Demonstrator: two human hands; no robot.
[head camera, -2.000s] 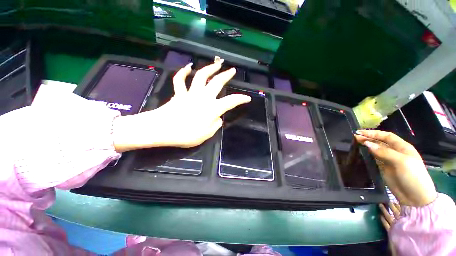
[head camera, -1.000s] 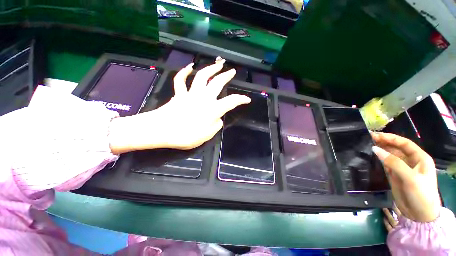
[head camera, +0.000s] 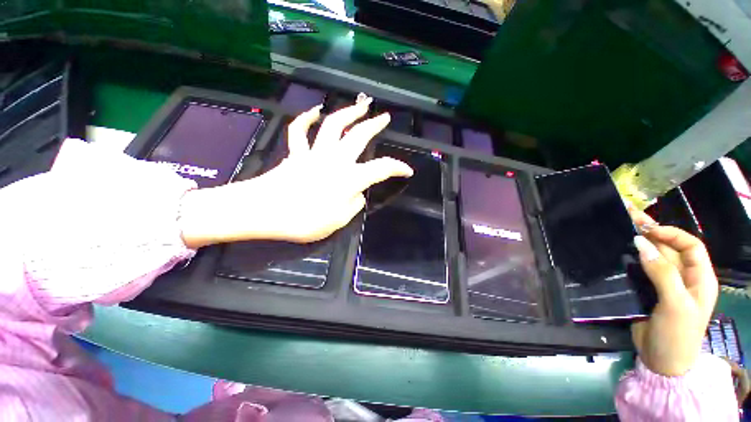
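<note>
A black foam phone tray (head camera: 395, 317) holds several smartphones side by side, on top of other trays. The leftmost phone (head camera: 206, 140) and the fourth phone (head camera: 496, 239) show WELCOME on purplish screens. The middle phone (head camera: 403, 235) is dark. My left hand (head camera: 317, 185) is spread over the second phone (head camera: 280, 260), fingers apart, covering its upper part. My right hand (head camera: 675, 288) grips the right long edge of the dark rightmost phone (head camera: 589, 239), which is tilted up at that side, its left edge low at the slot.
Another tray with phones (head camera: 473, 140) lies behind. Dark green panels (head camera: 576, 74) stand at the back, with a pale post (head camera: 700, 140) wrapped in yellowish film at right. Dark trays (head camera: 37, 124) are at far left. A small dark part (head camera: 403, 58) lies on the green bench behind.
My right hand has moved slightly right and taken hold of the rightmost phone's edge; that phone has gone from lying in its slot to tilted up. My left hand has barely moved.
</note>
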